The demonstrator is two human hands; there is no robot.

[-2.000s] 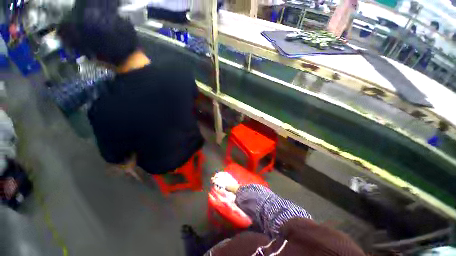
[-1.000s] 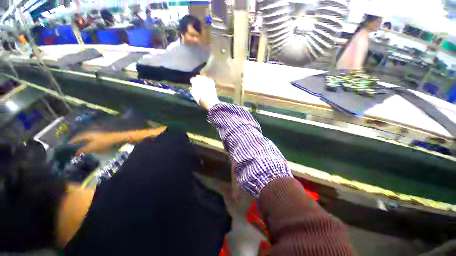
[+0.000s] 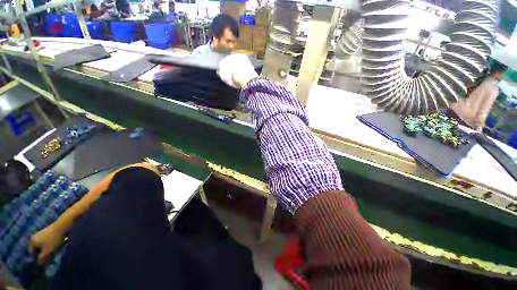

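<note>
My right hand (image 3: 237, 70), in a white glove with a checked sleeve cuff, is at the near right end of a thin dark board (image 3: 184, 59). Its fingers appear closed on the board's edge. The board lies over a stack of black boards (image 3: 193, 88) on the white-topped bench across the green conveyor channel. The fingertips are partly hidden. My left hand is not in view.
A person in black (image 3: 130, 232) sits close at the lower left, beside rows of blue pieces (image 3: 34, 209). A person stands behind the stack. A silver duct (image 3: 385, 62), a post (image 3: 316, 56) and a dark board with green-yellow pieces (image 3: 436, 128) are to the right.
My right hand has risen from the red stool, reached across the channel and come to the stack's top board. The view has swung up and left; the seated person's arms are now spread over the work.
</note>
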